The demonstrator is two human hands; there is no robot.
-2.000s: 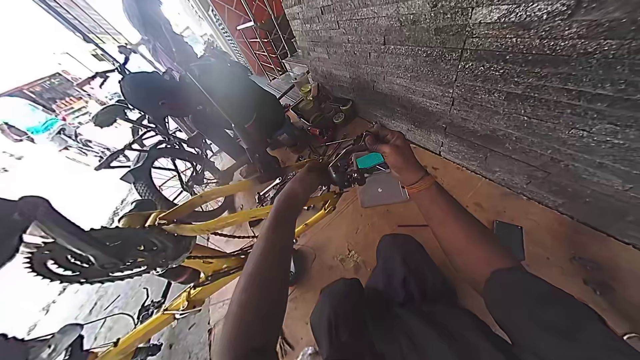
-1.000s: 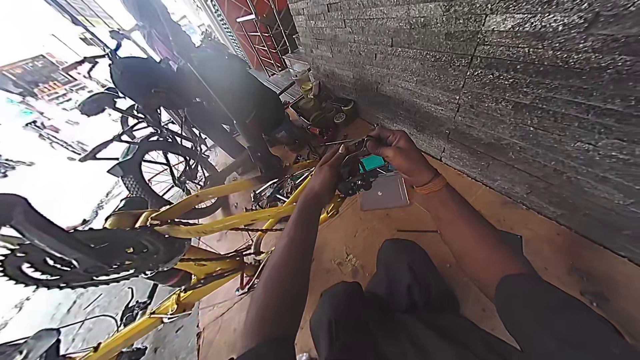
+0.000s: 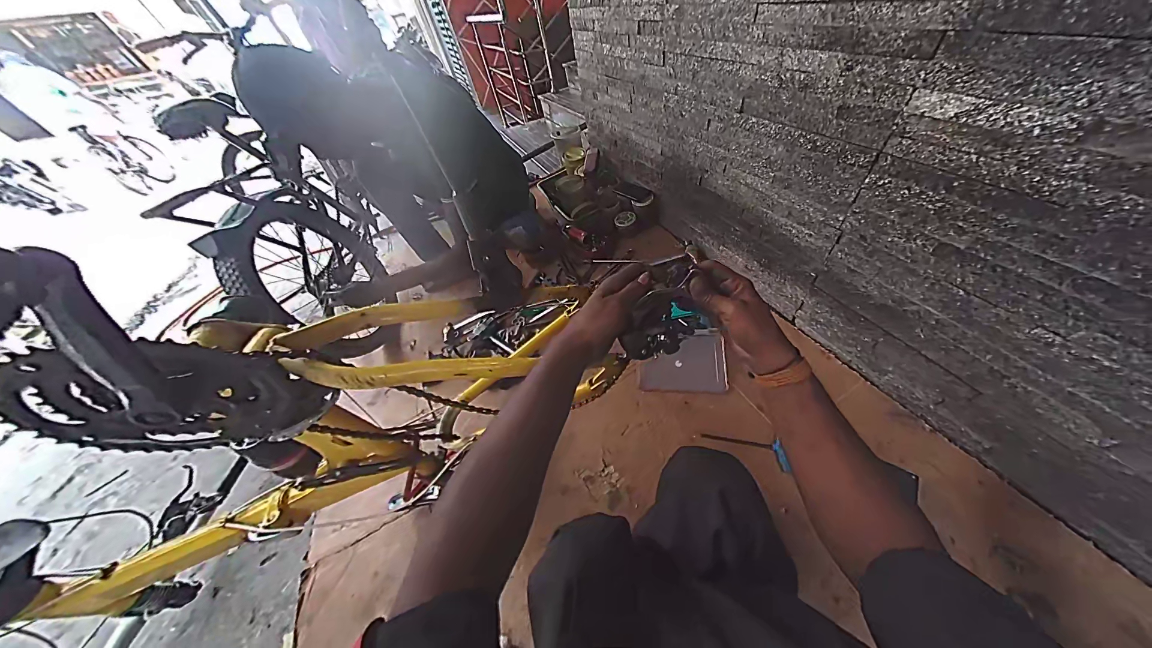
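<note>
A yellow bicycle frame (image 3: 414,371) lies on its side at the left, with its crankset and chainrings (image 3: 171,396) nearest to me. My left hand (image 3: 605,315) is at the rear end of the frame, by the dark rear derailleur (image 3: 655,333), its fingers against small metal parts. My right hand (image 3: 733,301) is just to the right, thumb and fingers closed on a small metal part too blurred to name. A thin metal rod or tool reaches across above my left fingertips. The drive chain (image 3: 450,400) hangs below the frame tube.
A silver laptop-like slab (image 3: 684,364) and a screwdriver with a blue handle (image 3: 781,456) lie on the brown floor. A tool box (image 3: 601,202) stands by the stone wall (image 3: 864,135). A co-worker in dark clothes (image 3: 396,126) bends beside another bicycle's wheel (image 3: 297,261).
The blue-handled screwdriver shows beside my right forearm, where only its shaft showed before. Both hands have stayed together at the rear of the frame.
</note>
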